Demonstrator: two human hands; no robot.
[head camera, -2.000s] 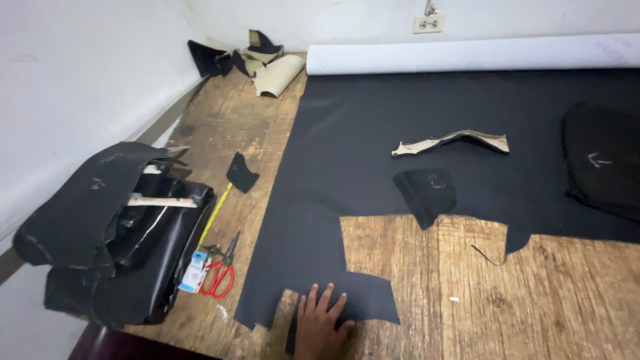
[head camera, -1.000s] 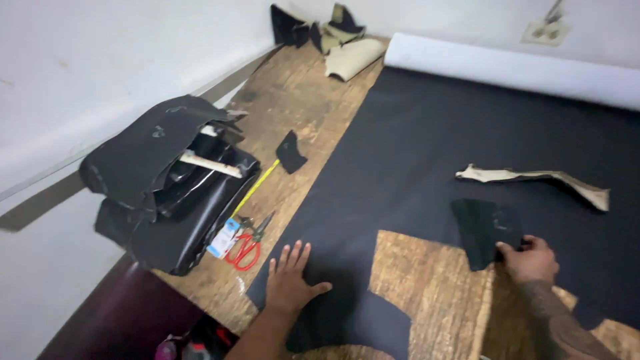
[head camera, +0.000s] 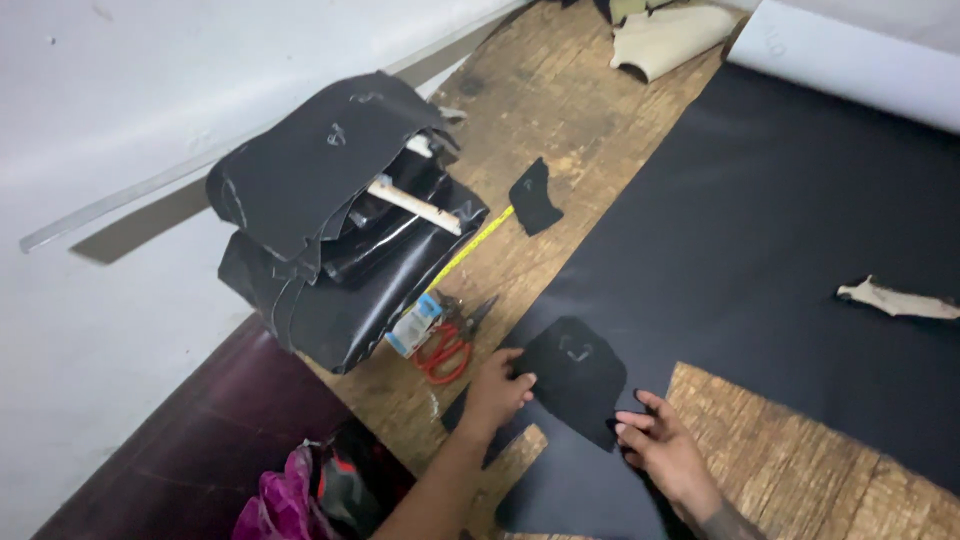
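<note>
A black cut piece (head camera: 574, 379) with chalk marks lies over the large black sheet material (head camera: 720, 217), near its lower left edge. My left hand (head camera: 501, 390) pinches the left edge of this piece between thumb and fingers. At the piece's lower right corner is my right hand (head camera: 660, 450), its fingers slightly apart; whether they grip the corner is unclear. Left of my left hand lie red-handled scissors (head camera: 444, 358), beside a small white and blue packet (head camera: 414, 326). A yellow measuring tape (head camera: 471, 247) runs up to a smaller black piece (head camera: 534, 196).
Folded black material (head camera: 322, 180) is piled at left, with a pale strip (head camera: 416, 205) on it. A white roll (head camera: 847, 67) and a beige piece (head camera: 671, 43) lie at the back. A beige scrap (head camera: 900, 300) rests at right. Dark red material (head camera: 217, 427) and a magenta bag (head camera: 281, 495) are below.
The black cut piece has moved left, away from beside the beige scrap. My left hand, flat on the sheet before, now holds its edge; my right hand moved left with it. The view has swung left.
</note>
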